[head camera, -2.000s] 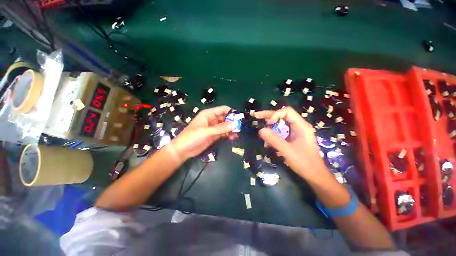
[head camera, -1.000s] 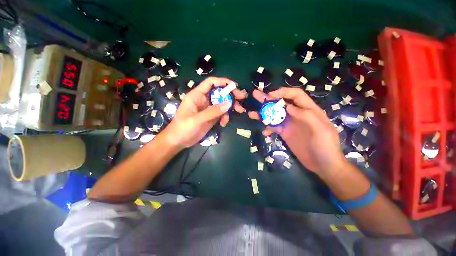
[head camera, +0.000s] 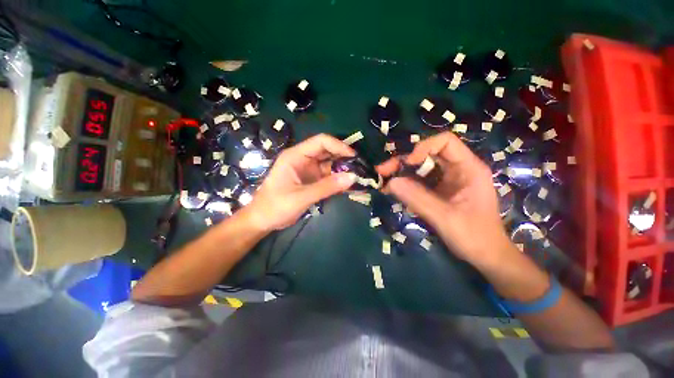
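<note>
My left hand (head camera: 299, 184) holds a round display unit (head camera: 350, 168), tilted, dark with a purplish sheen and a pale tab at its lower edge. My right hand (head camera: 451, 199) holds a second dark round unit (head camera: 408, 171) with a cream tape tab; my fingers hide most of it. The two units are close together; I cannot tell if they touch. More black round units with cream tabs lie in a left cluster (head camera: 275, 134) and a right cluster (head camera: 523, 171) on the green bench.
A power supply (head camera: 133, 159) with red digits stands at left, a red clip lead (head camera: 181, 127) at its front. A tan cardboard cylinder (head camera: 72, 235) and a blue piece (head camera: 103, 286) are below it. Red compartment trays (head camera: 600, 184) stand at right. A thin black cable (head camera: 272, 255) lies near my left forearm.
Since one second ago, both hands have moved closer together and the units have tilted. Their blue-lit faces no longer show towards me.
</note>
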